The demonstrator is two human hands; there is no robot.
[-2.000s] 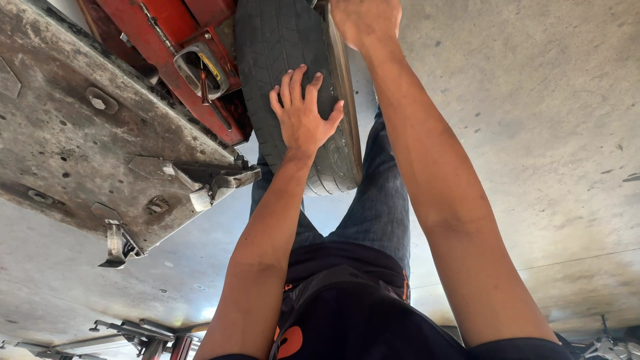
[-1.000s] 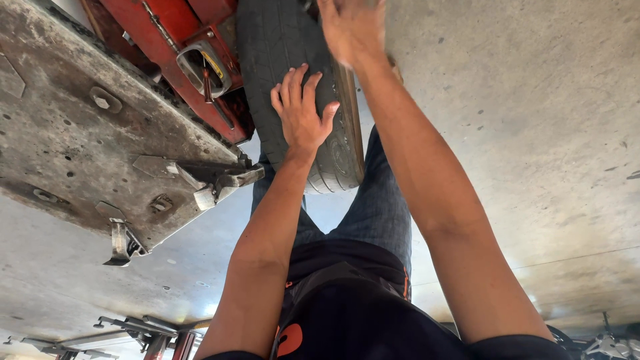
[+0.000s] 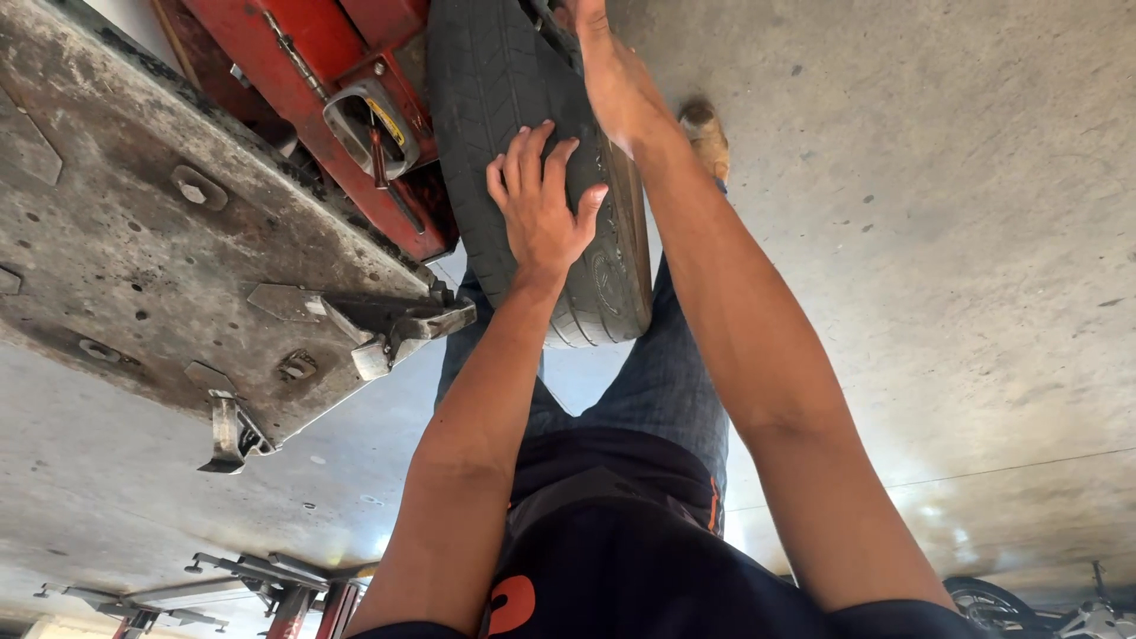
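Note:
A black rubber tire (image 3: 497,133) stands upright in front of my legs, its tread toward me. My left hand (image 3: 543,200) lies on the tread with its fingers spread, holding nothing. At the tire's right edge, by the top of the view, is my right hand (image 3: 612,80). Its fingertips are partly cut off by the frame, beside a dark opening at the tire's edge, so its grip is hard to make out.
To the left is a worn metal plate (image 3: 133,240) with bolts and clamp-like jaws (image 3: 399,337). Behind it, red machinery (image 3: 328,53) carries a grey oval metal piece (image 3: 373,129). Vehicle lift arms (image 3: 266,572) show at the lower left; a motorcycle wheel (image 3: 990,603) at the lower right.
My right hand has shifted about along the tire's right edge. My left hand has stayed on the tread, fingers spread. A brown shoe shows more fully beside my right forearm.

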